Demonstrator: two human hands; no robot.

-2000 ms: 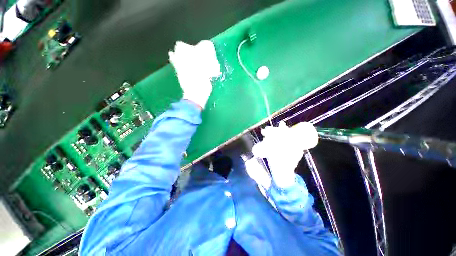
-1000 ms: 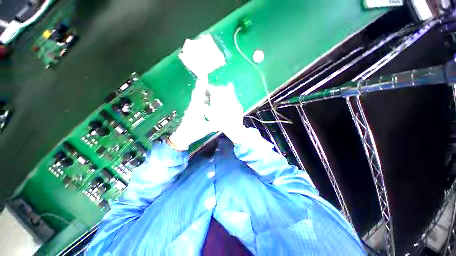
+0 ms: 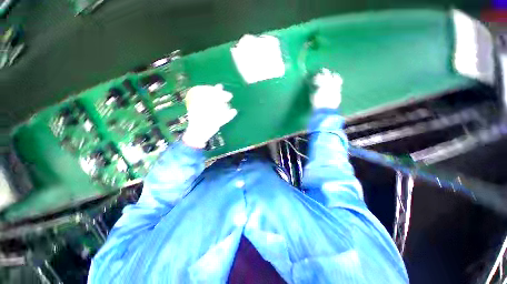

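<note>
My left hand (image 3: 210,113), in a white glove, is over the green mat (image 3: 383,55) beside the circuit boards. It is overexposed, so I cannot tell if it holds something. My right hand (image 3: 328,89), also gloved, is over the mat near a pale cord (image 3: 303,55); its grip is blurred. The white cloth or paper (image 3: 258,58) lies flat on the mat between and beyond the hands, touched by neither. The circuit boards (image 3: 119,155) lie in rows to the left of my left hand, blurred.
A dark belt (image 3: 150,28) runs beyond the bench. A white box-like object (image 3: 473,47) stands at the mat's right end and a pale object (image 3: 6,186) at its left end. Dark wire racks (image 3: 404,205) are at the lower right, below the bench edge.
The view has turned. My hands were together near the bench edge a second ago and are now apart, the right one further right over the mat. The white cloth or paper lies free of them.
</note>
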